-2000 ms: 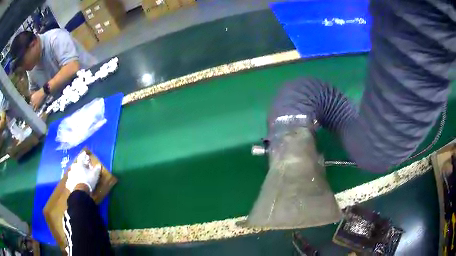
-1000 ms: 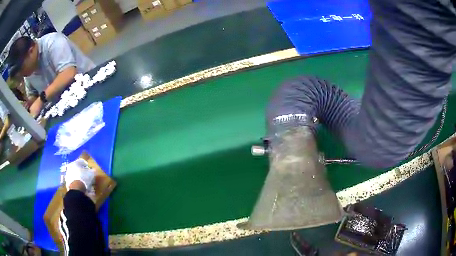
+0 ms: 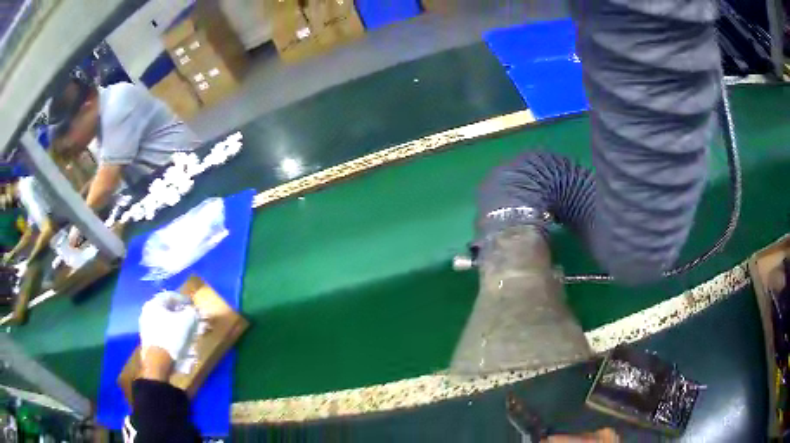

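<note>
My left hand, in a white glove, is over the shallow cardboard tray at the lower left. Small white pieces lie in the tray beside the glove. The fingers are blurred and I cannot tell whether they hold a piece. My bare right hand is cut off by the bottom edge; only a small part shows, beside the end of a dark tool. I cannot tell whether it grips the tool.
The blue sheet lies under the tray, with a clear bag. The grey fume hood and ribbed duct stand at centre right. A dark scrap tray is at lower right. People work at upper left near a white heap.
The view has shifted, so the tray and sheet appear further right. My left hand has stayed over the tray. My right hand has come into view at the bottom edge.
</note>
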